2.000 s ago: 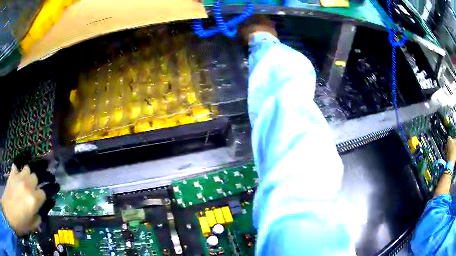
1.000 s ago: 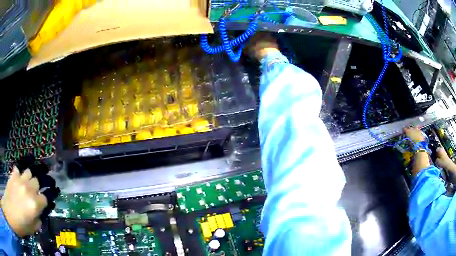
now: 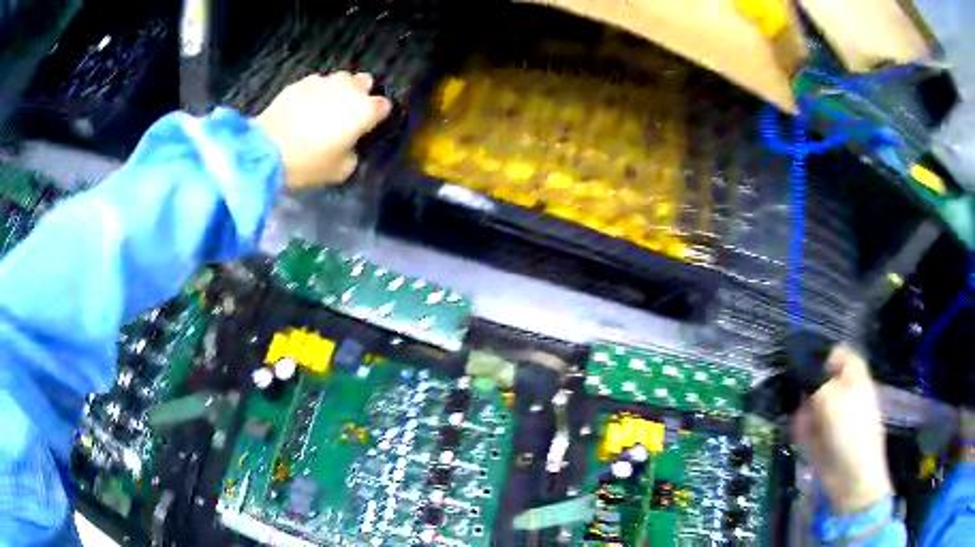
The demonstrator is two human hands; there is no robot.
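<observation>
My left hand (image 3: pixel 321 126) is over the dark tray of small parts at the upper left, back of the hand showing; its fingertips merge with the dark background. My right hand (image 3: pixel 845 422) is blurred at the far edge of the line on the right, its black-covered fingers pointing up and left. What either hand holds is hidden. A green circuit board (image 3: pixel 347 449) with yellow block capacitors (image 3: pixel 300 349) and round white-topped cans lies in a black carrier. A second board (image 3: pixel 684 491) with yellow blocks (image 3: pixel 633 436) lies to its right.
A tray of yellow parts (image 3: pixel 556 160) stands behind the metal rail (image 3: pixel 513 283). A cardboard flap (image 3: pixel 684 37) hangs above it. A blue coiled cord (image 3: pixel 796 224) hangs above my right hand. A blue sleeve (image 3: pixel 952 508) shows at the right edge.
The view has swung left and tilted. My left hand has moved up from the rail to the parts tray. My right hand has come back from the rear shelf to the line's far edge.
</observation>
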